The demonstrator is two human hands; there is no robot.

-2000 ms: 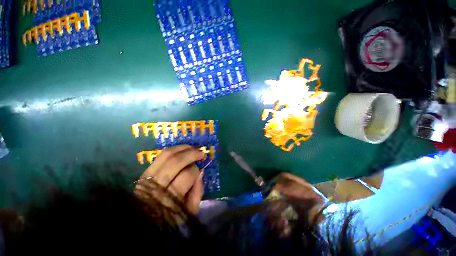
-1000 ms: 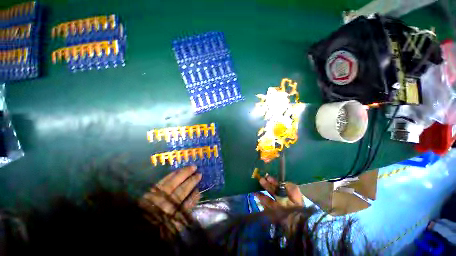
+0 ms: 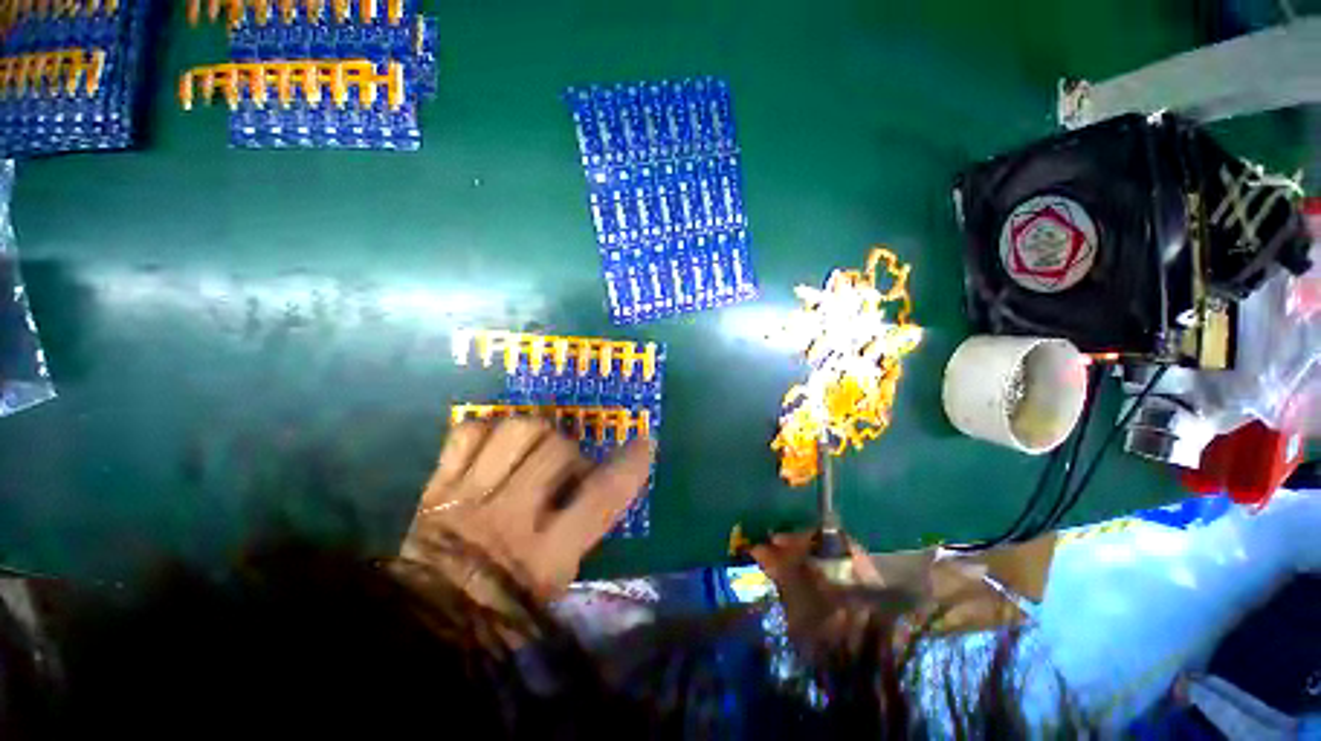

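Observation:
My left hand (image 3: 529, 492) lies over the lower part of the blue PCB panel (image 3: 587, 388), fingers bent; whether it pinches solder wire is hidden. Two rows of orange flex circuits (image 3: 558, 350) stand along the panel. My right hand (image 3: 811, 579), partly covered by hair at the lower edge, holds the soldering iron (image 3: 829, 507), its shaft pointing up to the bright pile of orange flex circuits (image 3: 855, 384). A small orange piece (image 3: 737, 540) shows at the fingertips of the right hand.
A bare blue panel (image 3: 667, 203) lies at upper middle. Part-filled panels (image 3: 326, 119) lie upper left. Right of the pile stand a white cup (image 3: 982, 394) and a black fan (image 3: 1000, 297) with cables. A cardboard box (image 3: 1014, 568) is below the bench edge, a red object (image 3: 1253, 460) far right.
My right hand moved from beside the panel to below the orange pile, and an orange piece now shows at its fingertips. My left hand drew back, then returned over the panel. The view shifted.

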